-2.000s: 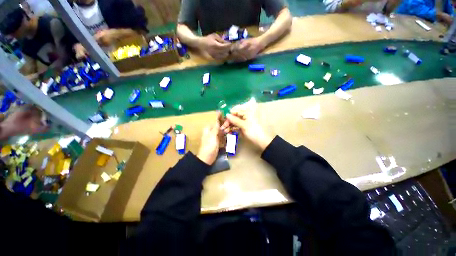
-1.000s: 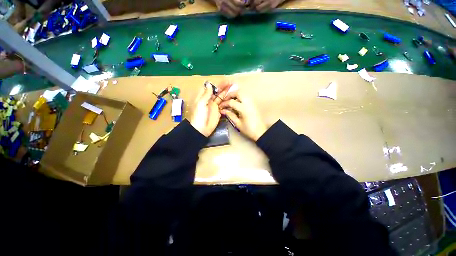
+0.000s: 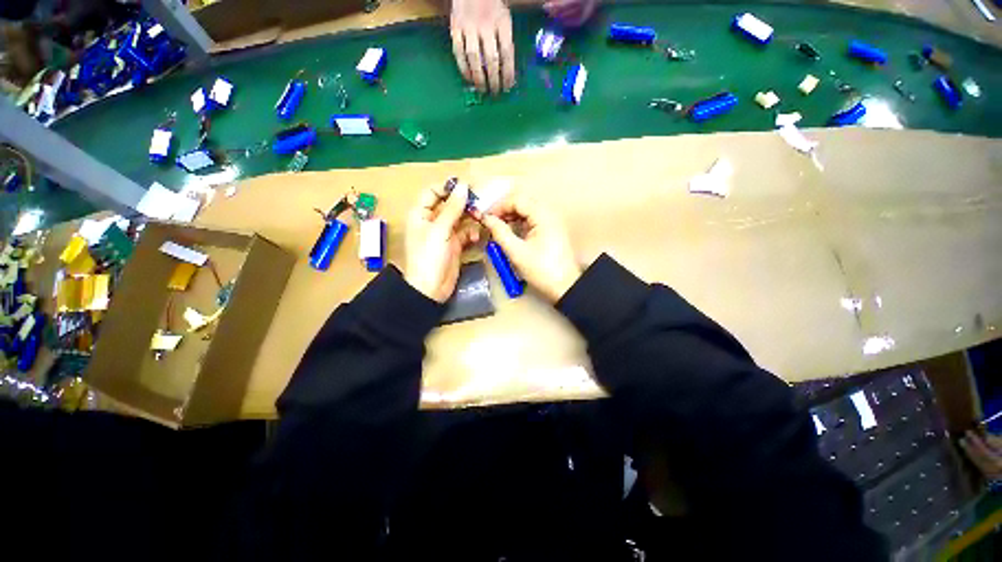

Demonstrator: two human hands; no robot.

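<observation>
A blue battery pack [image 3: 504, 269] hangs below my fingers, just right of a flat dark pad [image 3: 469, 294] on the bench. My left hand [image 3: 437, 236] pinches a small dark-and-white piece, likely the circuit board [image 3: 470, 202], at its fingertips. My right hand [image 3: 530, 244] has its fingertips at the same piece and the leads; a pale bit [image 3: 494, 195] shows there. The fingers partly hide the board and leads. Left of my hands lie two packs with boards, one blue [image 3: 327, 245] and one white-faced [image 3: 373, 244].
An open cardboard box [image 3: 234, 340] with small pieces stands at left, beside heaped yellow parts [image 3: 82, 291]. The green conveyor belt [image 3: 440, 132] carries scattered packs. Another person's hand [image 3: 482, 44] is over it. A paper scrap [image 3: 712, 178] lies right; a black tray [image 3: 895, 461] is low at right.
The blue pack now shows plainly below my right fingers, its white face no longer visible. The view has shifted. The other person's hand reaches down onto the belt.
</observation>
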